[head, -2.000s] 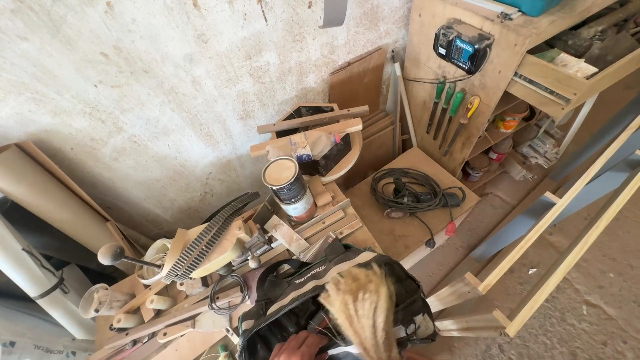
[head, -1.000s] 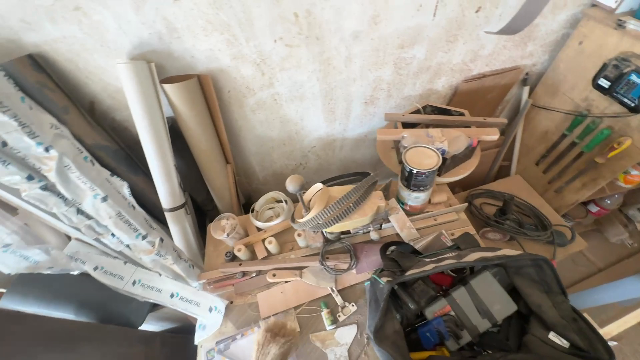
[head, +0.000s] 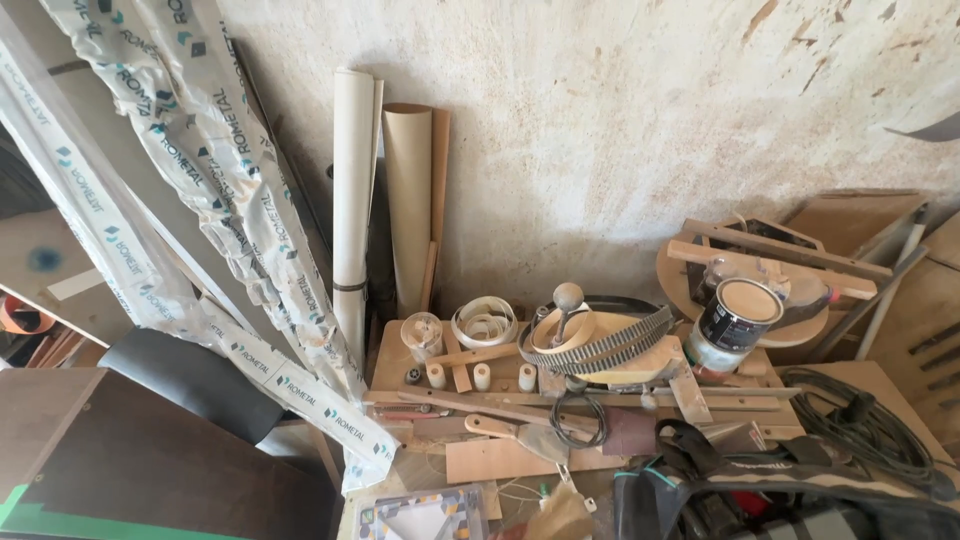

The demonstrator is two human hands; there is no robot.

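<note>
At the bottom edge, a small skin-toned sliver (head: 511, 533) looks like part of a hand, probably my right hand; its grip is hidden. It is beside a tan, fibrous piece (head: 562, 516), partly cut off by the frame. My left hand is not in view. Above lie a wooden-handled scraper (head: 521, 436), a thin wooden board (head: 480, 461) and a coil of black cable (head: 577, 421). A patterned plastic case (head: 431, 514) lies to the left. To the right, a black tool bag (head: 645, 502) gapes, with tools inside.
A paint can (head: 739, 315) stands near the wall behind ribbed strips (head: 615, 349) and a clear cup (head: 422, 337). Rolled sheets (head: 352, 217) lean on the wall. Plastic-wrapped lengths (head: 225, 187) slant across the left, above a dark panel (head: 172, 450). Coiled cable (head: 862, 420) lies right.
The view has swung left. A hand near the tool bag two seconds ago shows now at most as a sliver. The bag's inside, with tools, came into view one second ago.
</note>
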